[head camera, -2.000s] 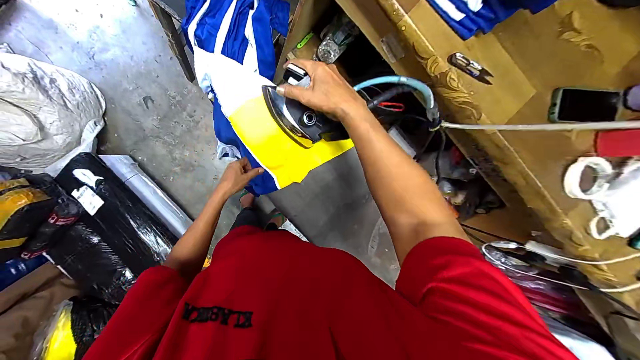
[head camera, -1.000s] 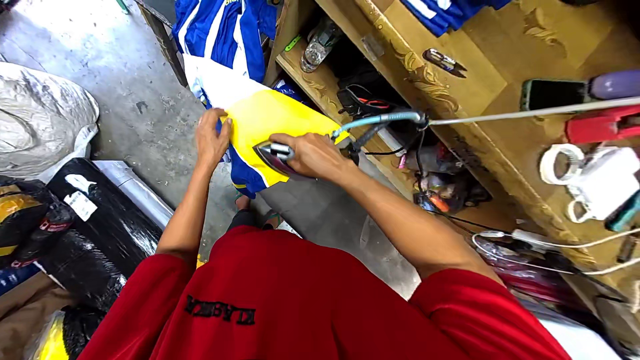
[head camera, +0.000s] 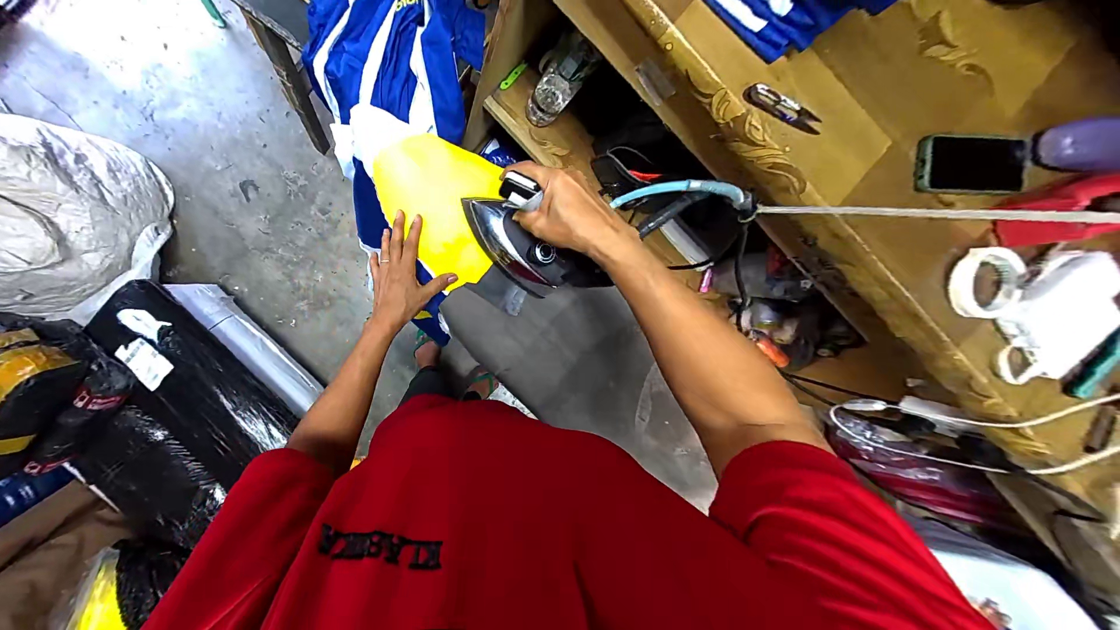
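My right hand (head camera: 569, 210) is closed around the handle of a steam iron (head camera: 525, 249), whose soleplate lies at the right edge of a yellow fabric panel (head camera: 430, 197). The panel is part of a blue, white and yellow garment spread on a grey ironing surface (head camera: 542, 350). My left hand (head camera: 402, 276) rests with spread fingers on the panel's lower left edge, holding nothing. Farther up, blue and white striped fabric (head camera: 385, 61) hangs over the far end. A light blue hose (head camera: 678, 188) and a dark cord run right from behind the iron.
To the right stands a wooden cabinet (head camera: 840, 289) with thread snips (head camera: 781, 108), a phone (head camera: 971, 164) and tape rolls (head camera: 986, 282) on top. Its open shelf holds a clear bottle (head camera: 560, 87). Black plastic-wrapped rolls (head camera: 192, 376) and a white sack (head camera: 70, 210) are on the left.
The iron in my right hand has moved from the panel's lower part to its right edge. My left hand has shifted from the panel's left edge to lower down, its fingers now spread flat.
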